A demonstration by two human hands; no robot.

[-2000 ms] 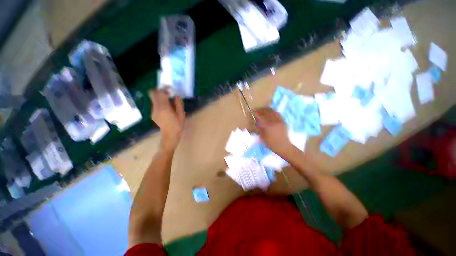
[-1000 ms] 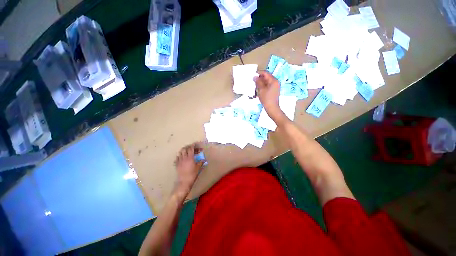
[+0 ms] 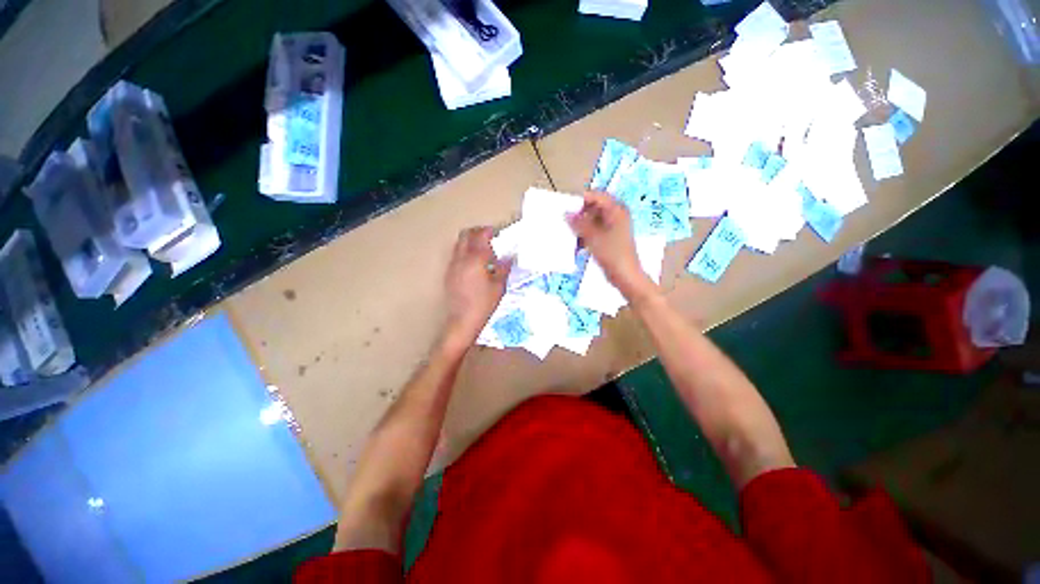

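Observation:
My right hand (image 3: 607,242) holds a white leaflet (image 3: 550,228) by its right edge, above the near heap of white and blue leaflets (image 3: 545,310). My left hand (image 3: 473,280) is at the left side of this heap, its fingertips at white paper beside the held leaflet. Whether a blue slip is in the left hand cannot be seen. Pale blue leaflets (image 3: 655,201) lie just right of my right hand. A large heap of white leaflets (image 3: 787,126) with a few blue ones lies further right on the cardboard-covered bench (image 3: 331,302).
Clear plastic boxes (image 3: 302,120) lie on the green conveyor belt (image 3: 382,108) beyond the bench, several more at the left. A scuffed dark rail (image 3: 428,188) runs between. A smooth blue sheet (image 3: 171,445) covers the bench's left. A red stool (image 3: 912,314) stands on the floor at right.
My left hand has moved up and right from the small blue slip at the bench's near edge to the near heap. That slip no longer shows there. The boxes have shifted left.

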